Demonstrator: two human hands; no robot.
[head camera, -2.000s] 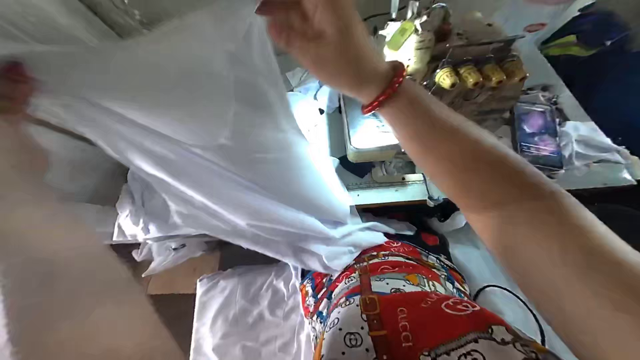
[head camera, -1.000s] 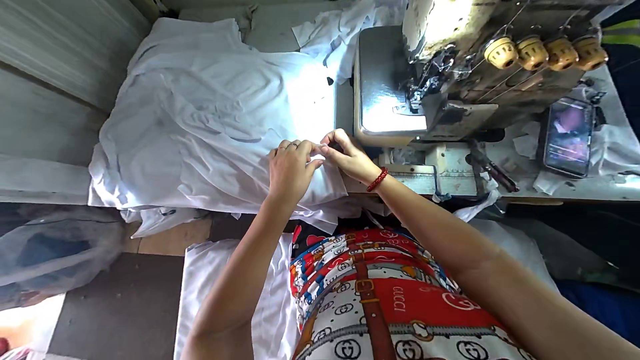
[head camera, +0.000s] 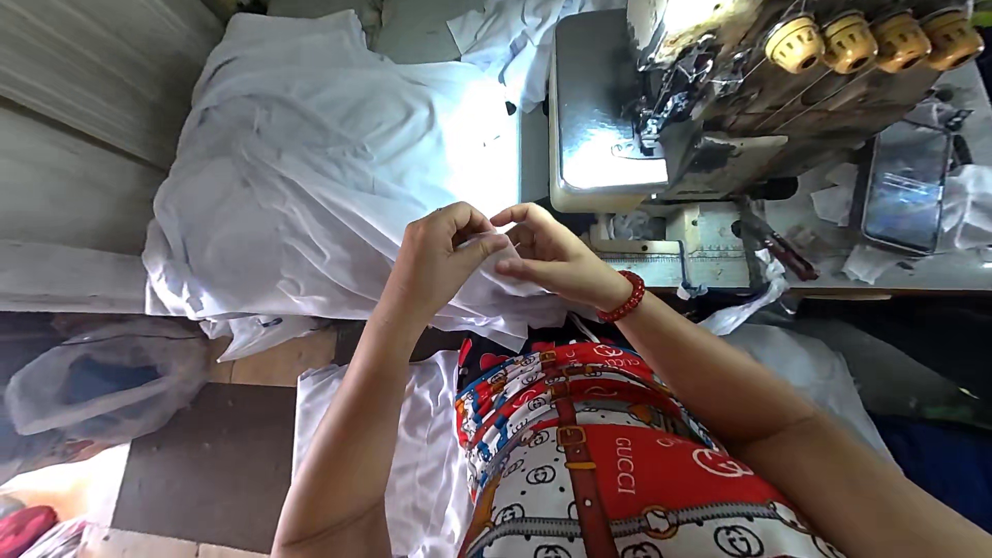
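Note:
A large piece of white fabric (head camera: 310, 170) lies in folds over the table left of an overlock sewing machine (head camera: 608, 101). Its near edge hangs over the table's front. My left hand (head camera: 449, 248) pinches an edge of this fabric between thumb and fingers. Close beside it on the right, my right hand (head camera: 554, 260), with a red beaded bracelet at the wrist, has thumb and fingers at the same edge. Both hands are just in front of the machine's left corner. Whether the right fingertips are closed on the cloth is hard to tell.
Several yellow thread tension knobs (head camera: 794, 45) sit on the machine. A phone (head camera: 905, 188) and dark-handled snips (head camera: 783, 248) lie to the right. More white cloth (head camera: 434, 457) hangs below the table, and a clear plastic bag (head camera: 108, 380) stands at the left.
Two seconds ago both hands were raised apart, with the white fabric stretched up between them. The fabric has since come down onto the table, and the hands have come together at its edge.

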